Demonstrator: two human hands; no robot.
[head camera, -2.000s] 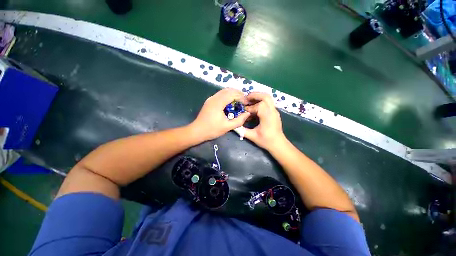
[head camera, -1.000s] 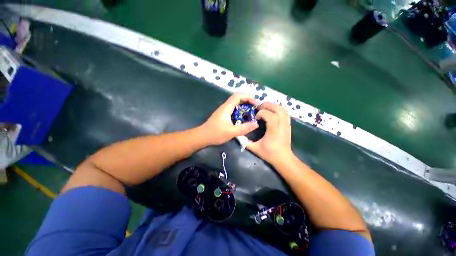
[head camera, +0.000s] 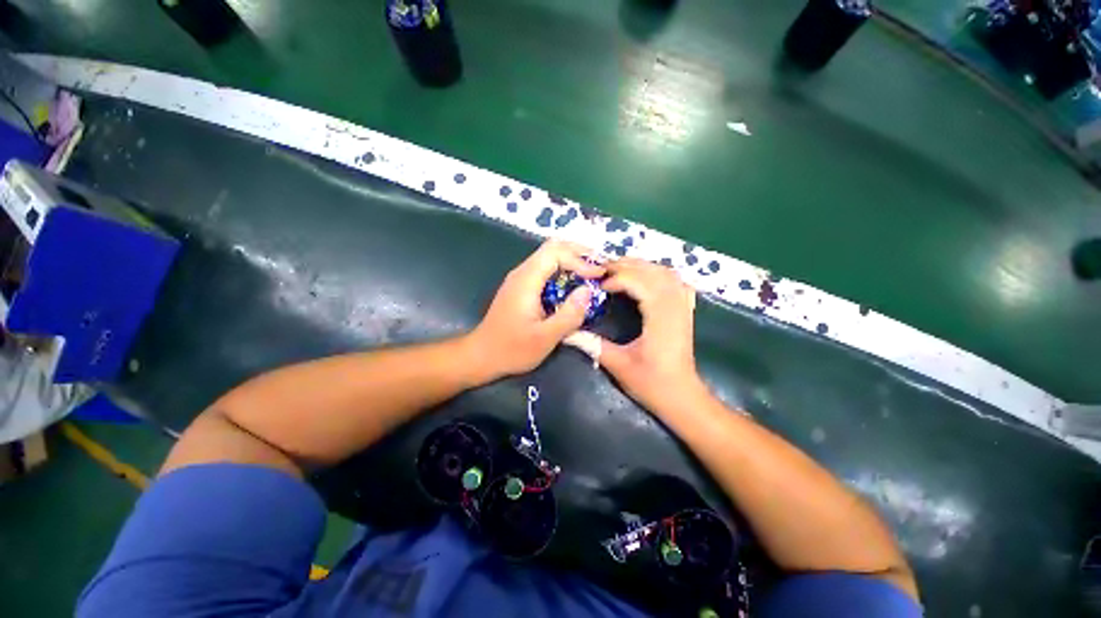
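A dark cylindrical housing (head camera: 621, 319) lies between my two hands, its open end with the bluish circuit board (head camera: 568, 293) turned towards my left hand. My left hand (head camera: 525, 316) holds it at the board end, with the thumb on the board. My right hand (head camera: 653, 324) is curled around the housing's other side, with a white covering on the thumb. The fingers hide much of the housing. Flat black round inner parts (head camera: 519, 517) with green dots and thin wires lie close to my body; another round part (head camera: 704, 546) lies to their right.
A white rail (head camera: 483, 198) with dark spots runs between the dark bench (head camera: 302, 284) and the green belt (head camera: 549, 109). Black housings (head camera: 427, 51) stand on the belt. A blue box (head camera: 91, 290) is at the bench's left end, a small white scrap (head camera: 738, 127) on the belt.
The housings on the belt have shifted left in view. My left thumb has moved onto the board, covering more of it. Both hands remain around the housing.
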